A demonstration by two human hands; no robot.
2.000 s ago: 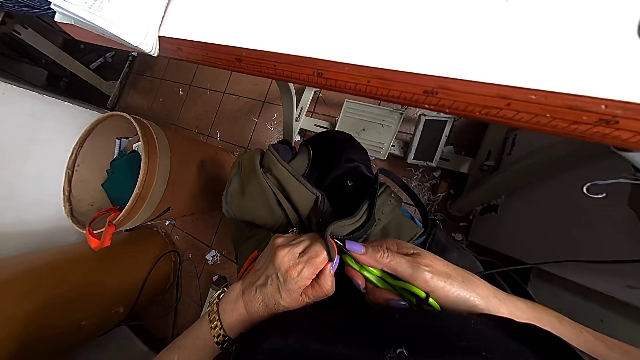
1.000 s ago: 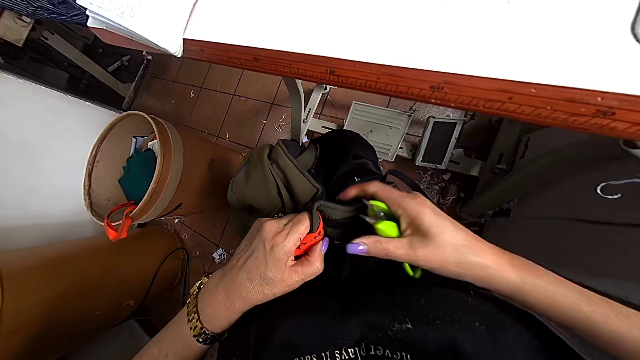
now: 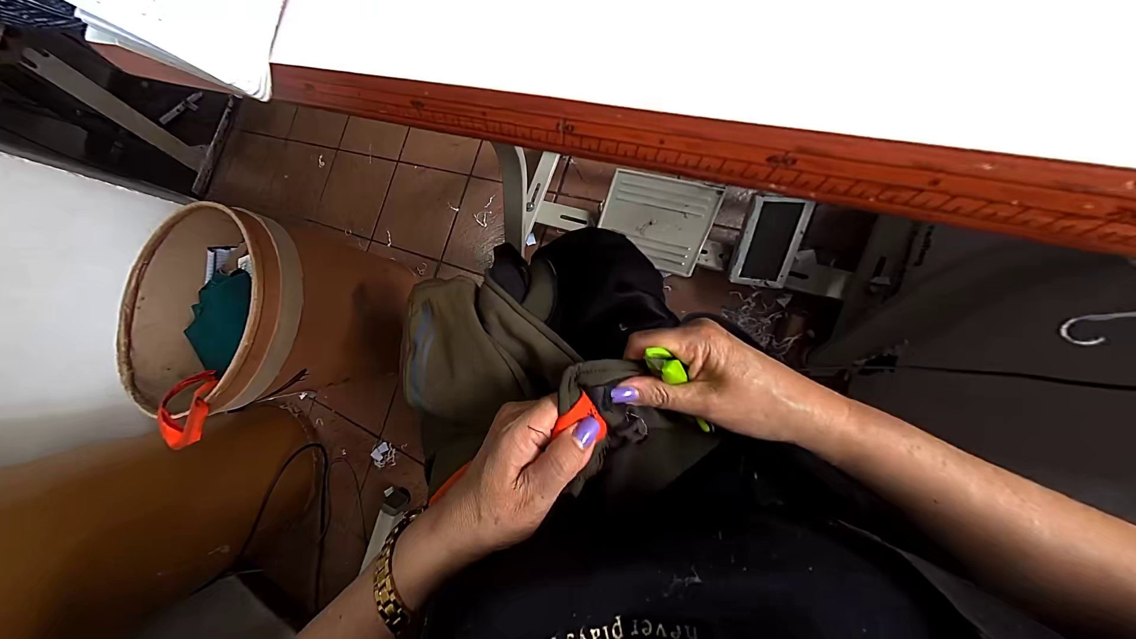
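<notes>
An olive and black fabric garment (image 3: 470,337) lies bunched over my lap. My left hand (image 3: 524,470), with a gold-coloured watch band at the wrist, pinches an orange strip (image 3: 581,415) at the garment's edge between thumb and fingers. My right hand (image 3: 710,382) holds a bright green tool (image 3: 667,366), probably thread snips, mostly hidden in the palm. Its thumb and fingers also pinch the folded olive cloth just right of the orange strip. The tool's blades cannot be seen.
A white tabletop with a red-brown ruler edge (image 3: 568,129) crosses above my hands. At left stands a brown cardboard drum (image 3: 284,311) holding green cloth, an orange strip over its rim. Pedals (image 3: 664,217) and thread scraps (image 3: 768,319) lie beneath the table.
The orange strip and cloth edge have been turned between my hands. My right hand has come to pinch the cloth beside the strip; the green tool has shifted back into its palm.
</notes>
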